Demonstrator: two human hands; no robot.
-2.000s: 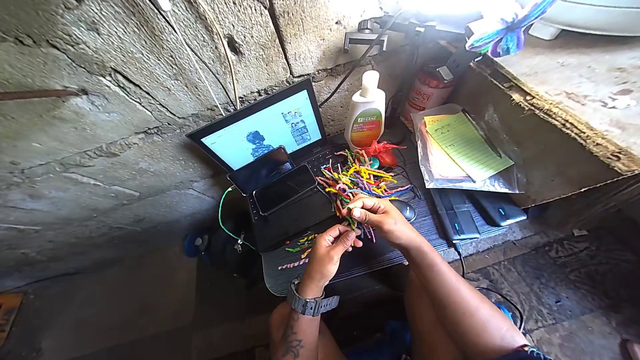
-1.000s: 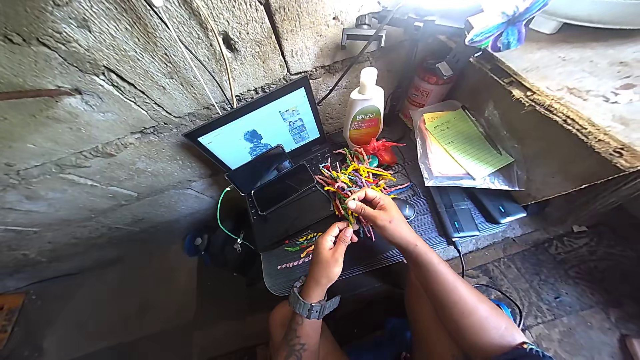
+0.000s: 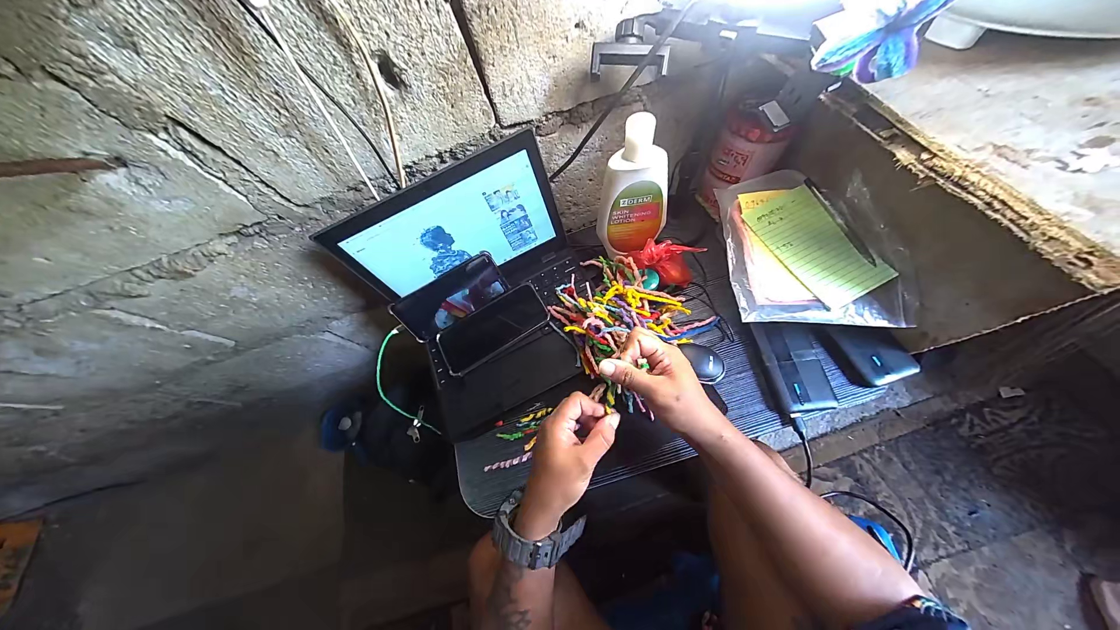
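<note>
A loose pile of short, multicoloured twisted cords [image 3: 612,302] lies at the laptop's right edge and hangs over the small table. My right hand [image 3: 656,376] pinches strands at the pile's near side between thumb and fingers. Just left of it and lower, my left hand [image 3: 573,437], with a grey watch on its wrist, pinches a strand end; its fingertips partly hide the strand. Several finished-looking short twisted pieces [image 3: 525,429] lie on the table left of my left hand. The open laptop [image 3: 446,227] stands behind, with two smartphones [image 3: 494,328] resting on its keyboard.
A lotion bottle [image 3: 634,192] and a red plastic bag [image 3: 665,262] stand behind the pile. A black mouse [image 3: 703,363] sits right of my right hand. Farther right are a plastic sleeve with notepaper [image 3: 818,249], dark devices [image 3: 796,372] and a wooden shelf edge [image 3: 971,166].
Both hands stay close together at the near side of the pile. Only small shifts of the fingers show.
</note>
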